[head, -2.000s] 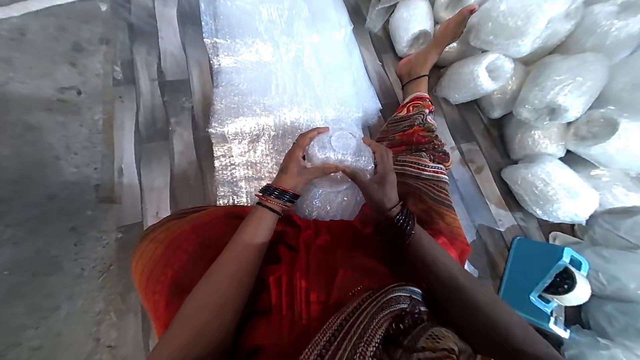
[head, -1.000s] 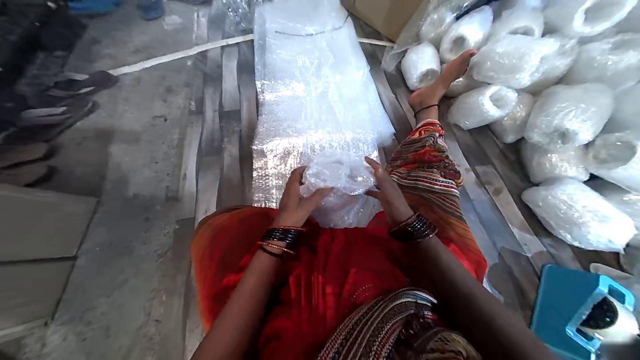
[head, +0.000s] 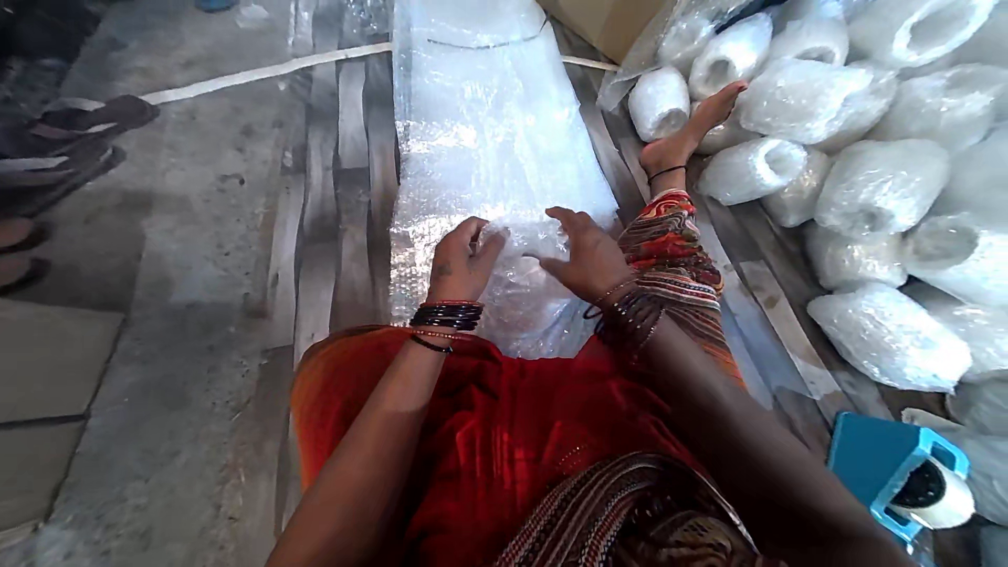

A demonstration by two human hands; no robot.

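Note:
Between my hands, in front of my lap, lies a clear plastic-wrapped bundle (head: 524, 272), whose contents I cannot make out. My left hand (head: 465, 256) touches its upper left side, thumb and fingers curled at the plastic. On the right, my right hand (head: 587, 256) is spread with fingers apart, close to the bundle's upper right edge; whether it touches the plastic is unclear. Beneath and beyond the bundle, a long stack of bubble wrap sheets (head: 488, 142) runs away from me over the floor.
Many bubble-wrapped hollow pieces (head: 882, 185) are heaped at the right. A blue tape dispenser (head: 882, 465) with a tape roll stands at lower right. My bare foot (head: 693, 130) rests beside the heap. Sandals (head: 79, 134) lie at far left; a cardboard box (head: 606, 27) stands at the top.
My right hand has opened out from the wrapped bundle, which both hands held earlier. The bundle now looks flatter and looser. The view has shifted.

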